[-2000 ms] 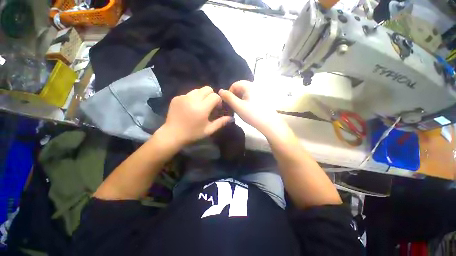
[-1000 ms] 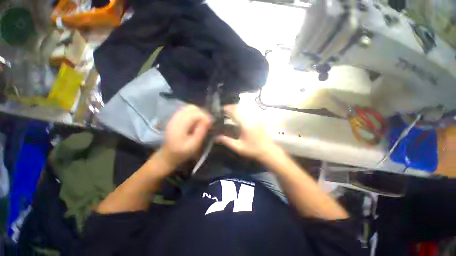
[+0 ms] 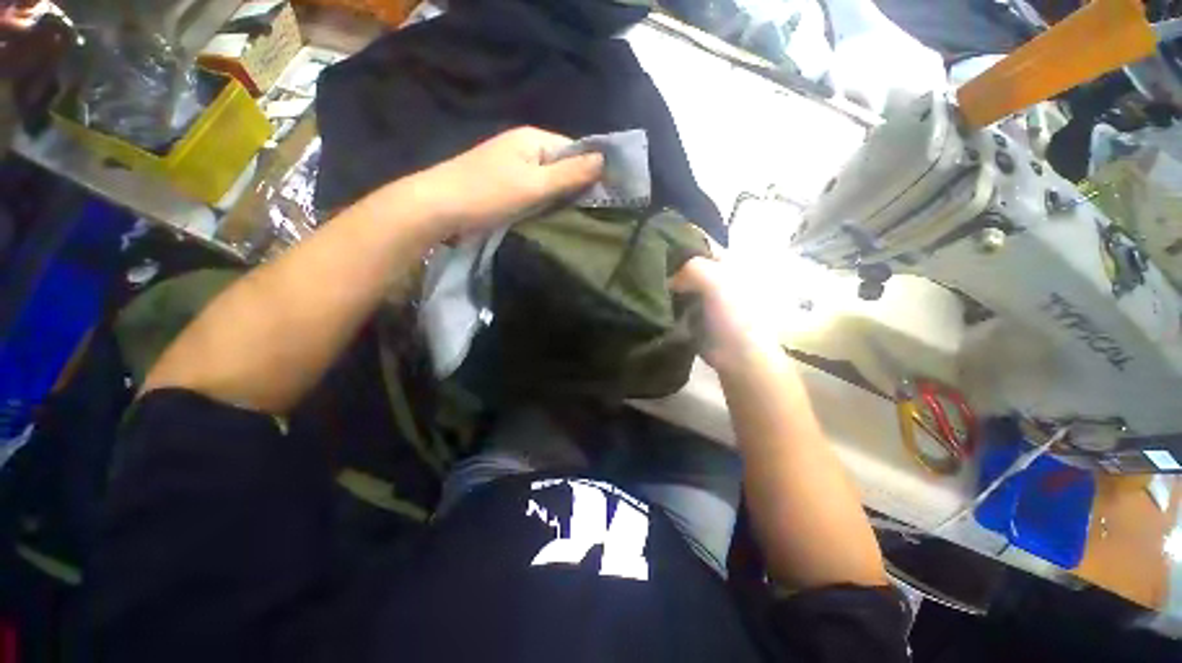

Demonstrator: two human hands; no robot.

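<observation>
My left hand point(image 3: 519, 175) holds the grey panel point(image 3: 620, 168) between thumb and fingers, above the table's front edge. Part of the grey panel hangs down below my left wrist. My right hand point(image 3: 721, 308) is on the right edge of the olive green fabric panel point(image 3: 590, 292), its fingers partly hidden by the cloth and washed out by glare. The olive fabric is bunched between my hands. The black fabric panel point(image 3: 480, 84) lies on the table behind them.
The sewing machine point(image 3: 998, 246) stands at right with an orange piece point(image 3: 1056, 58) on top. Scissors point(image 3: 936, 425) and a blue tray point(image 3: 1043, 499) lie at right. A yellow bin point(image 3: 220, 143) is at upper left. More olive fabric point(image 3: 175, 311) hangs at left.
The olive fabric has come up between my hands. The grey panel has left its place on the table and is now in my left hand. The view has shifted.
</observation>
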